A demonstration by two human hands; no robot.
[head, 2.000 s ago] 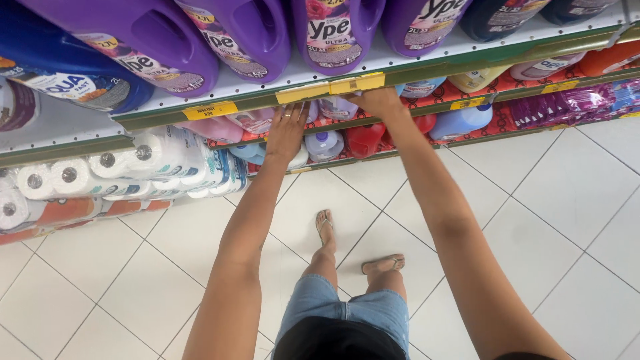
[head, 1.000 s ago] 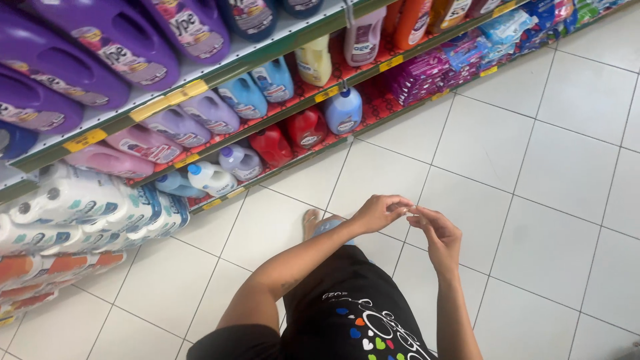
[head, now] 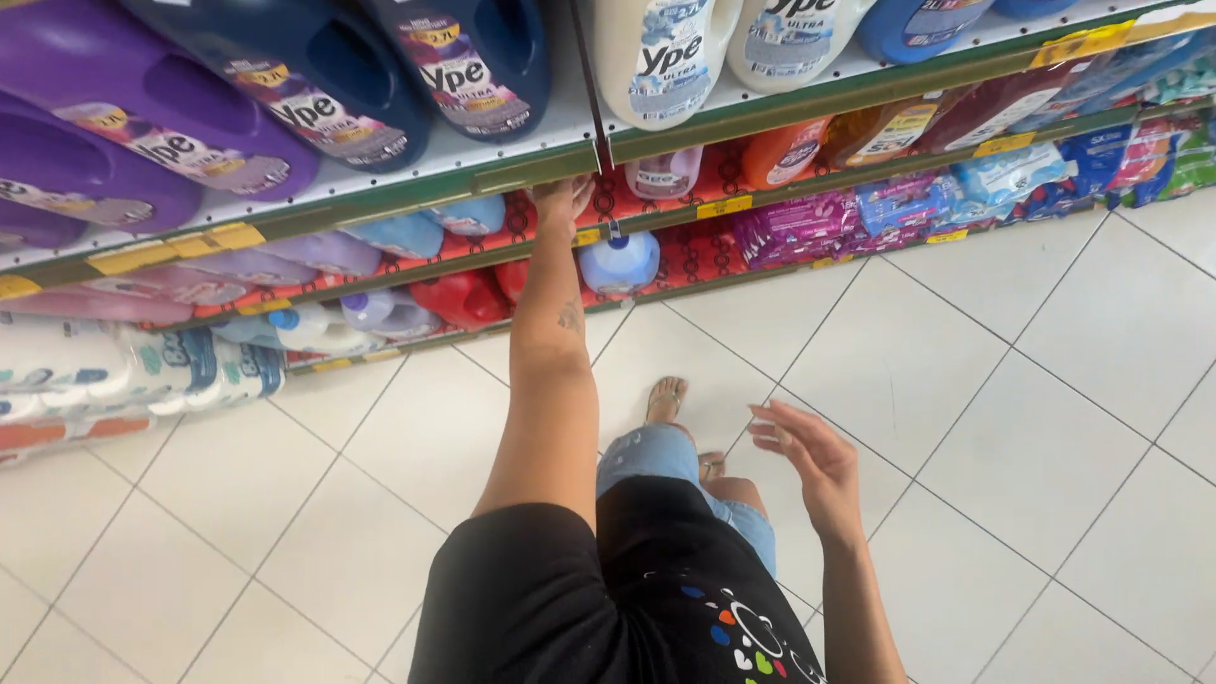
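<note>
My left hand (head: 562, 201) reaches under the upper shelf's front edge into the middle shelf; its fingers are partly hidden and whether they hold something cannot be told. To its left lie light-blue bottles (head: 472, 215), and to its right a pale pink bottle (head: 665, 173). Below it, on the bottom shelf, are a blue round bottle (head: 619, 262) and red bottles (head: 463, 299). My right hand (head: 807, 451) hangs over the floor, away from the shelves, fingers apart and holding nothing.
Large purple jugs (head: 180, 142), dark-blue jugs (head: 475, 66) and white jugs (head: 655, 62) of Ypê stand on the upper shelf. A dark vertical strip (head: 591, 85) crosses its edge. Wrapped paper rolls (head: 142, 366) are stacked at left; magenta packs (head: 793, 228) lie at right.
A second ago both hands were together over the floor; now the left one is up in the shelf and the right one is apart from it. The view has shifted along the shelves.
</note>
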